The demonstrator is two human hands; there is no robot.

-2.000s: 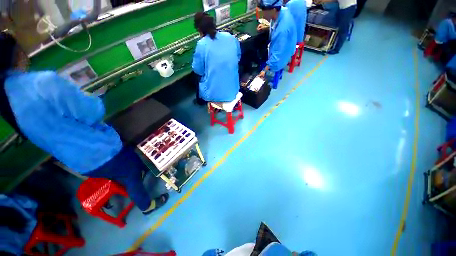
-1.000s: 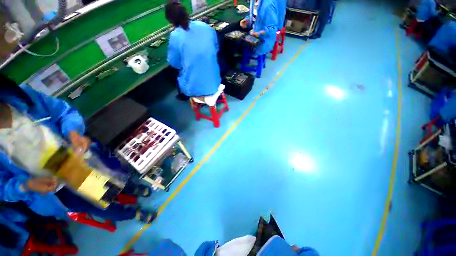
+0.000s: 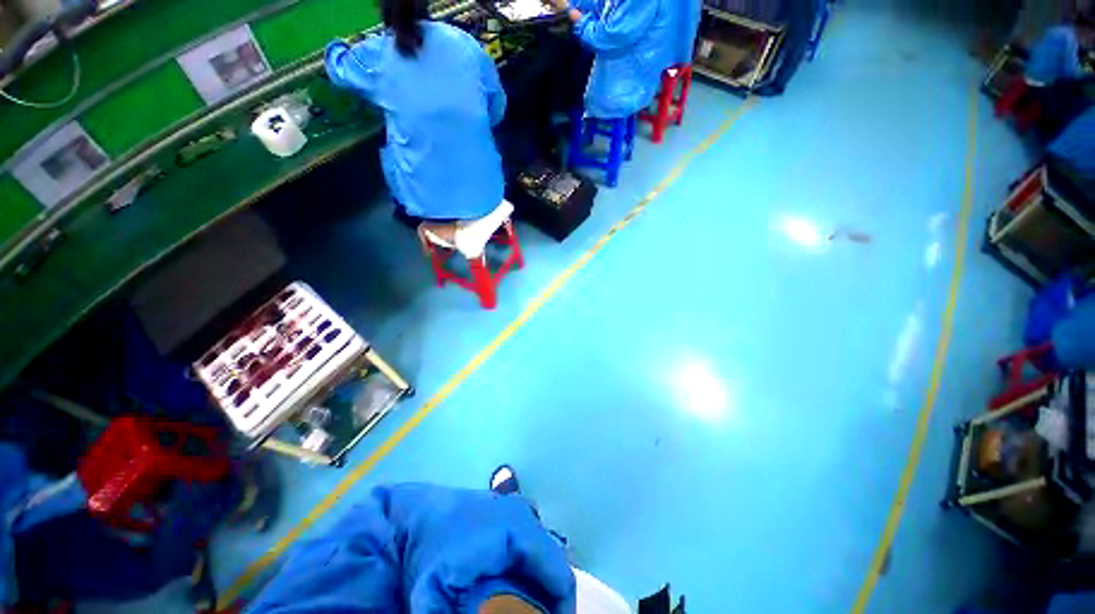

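Observation:
Large blue sleeves fill the bottom middle, with a small patch of skin, seemingly my left hand or wrist (image 3: 510,603), cut off by the bottom edge. Its fingers and anything in them are hidden. My right hand is out of the picture. A black piece (image 3: 659,600) with pointed corners pokes up at the bottom edge, right of a white rounded surface (image 3: 600,593). What holds the black piece is not visible.
A stand with a white tray (image 3: 250,405) is at left, near a red stool (image 3: 147,462). A seated person (image 3: 441,126) works at the green bench (image 3: 198,198). A black box (image 3: 555,202) stands on the floor. Carts line the right side.
The view has shifted. The person holding yellow and brown sheets at left is gone from view. A blue sleeve has come up large at the bottom, and a shoe now shows. The black piece shows less.

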